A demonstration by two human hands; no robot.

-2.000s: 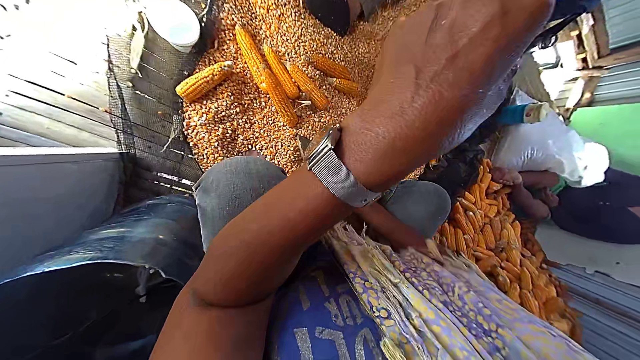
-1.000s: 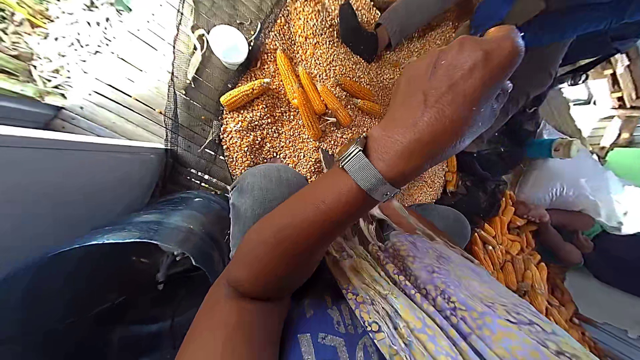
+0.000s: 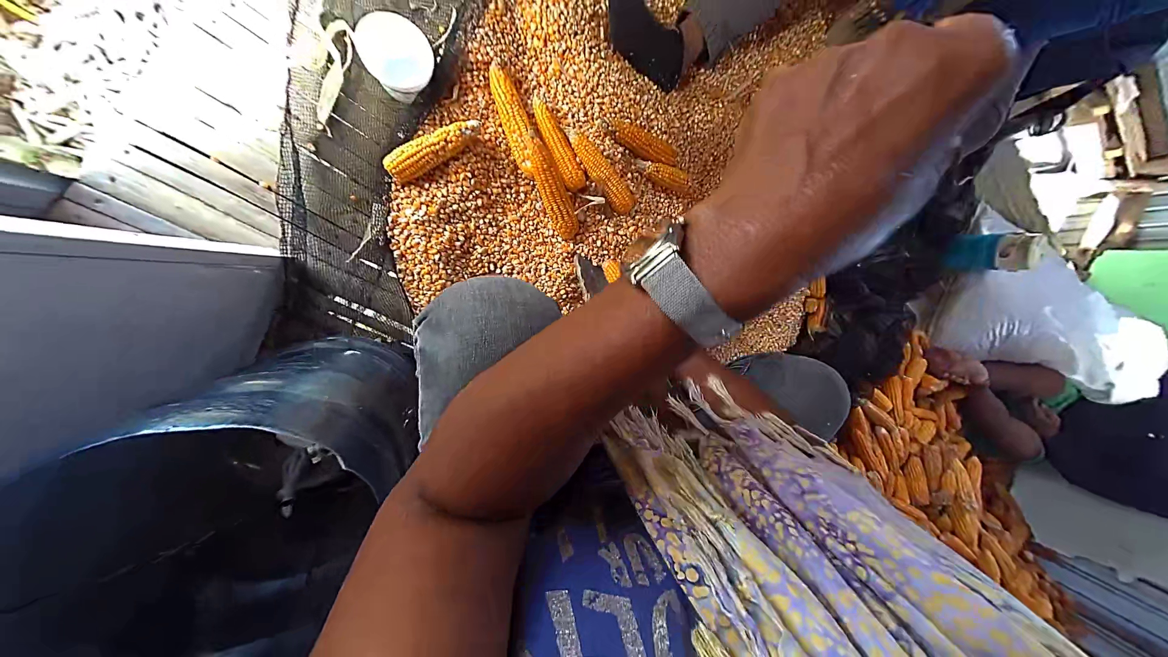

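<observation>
My left hand [image 3: 821,155] is raised at the upper right, its back toward the camera and its fingers hidden or blurred. A mesh-band watch [image 3: 680,287] is on that wrist. The left forearm crosses in front of my right hand [image 3: 646,245], of which only a small patch shows beside the watch; its grip is hidden. Close by are a grey, blade-like piece [image 3: 589,276] and the tip of a maize cob [image 3: 612,271]; what holds them is unclear. Several yellow maize cobs [image 3: 552,187] lie on loose maize kernels [image 3: 465,237] ahead of my knees.
A white bucket [image 3: 394,55] stands on dark netting [image 3: 338,192] at upper left. The curved blue-black plastic container [image 3: 301,383] is at lower left. Another person's foot [image 3: 648,41] rests on the kernels. Piled cobs [image 3: 922,456], a white sack [image 3: 1031,301] and a person's arm [image 3: 1004,420] are at right.
The view has shifted somewhat. A cob tip now shows beside the blade-like piece by my watch. My left hand stays raised across the upper right.
</observation>
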